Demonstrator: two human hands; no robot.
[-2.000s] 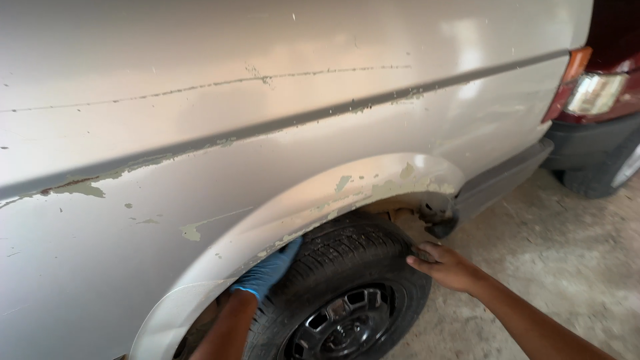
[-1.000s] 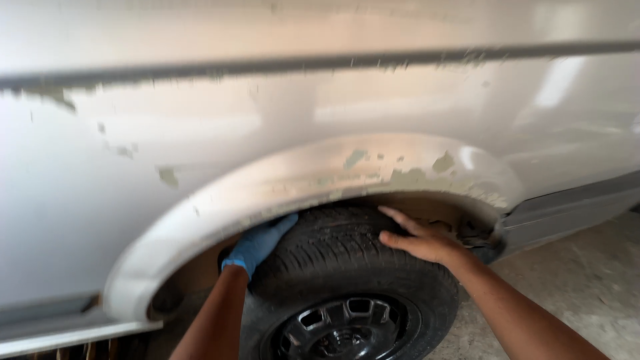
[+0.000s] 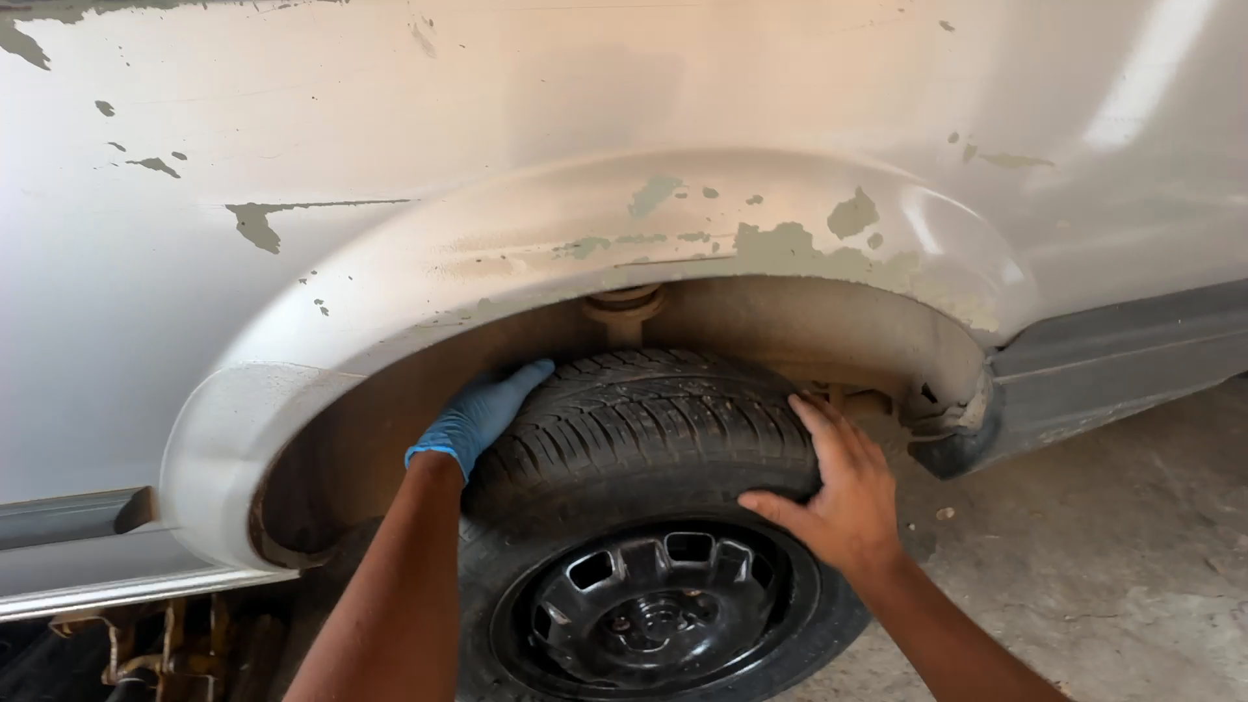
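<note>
A black tire [image 3: 663,419] on a black steel wheel rim [image 3: 658,609] stands at the wheel arch [image 3: 604,219] of a silver vehicle. My left hand [image 3: 483,414], in a blue glove, lies against the left side of the tread, its fingertips partly hidden behind the tire. Bare, my right hand [image 3: 843,487] rests on the right side of the tire, fingers on the tread and thumb on the sidewall. Between them the two hands hold the tire. Above the tread, a suspension part [image 3: 624,304] shows inside the arch.
Peeling paint marks the body panel [image 3: 682,97]. A dark bumper end [image 3: 1092,366] juts out right of the arch. At the lower left are a sill trim [image 3: 146,592] and rusty metal parts [image 3: 166,643] under it. Concrete floor [image 3: 1102,546] extends at the right.
The tire now sits lower relative to the arch, with a gap above its tread. My right hand has shifted from the tread's top to the tire's right side. The view has moved closer.
</note>
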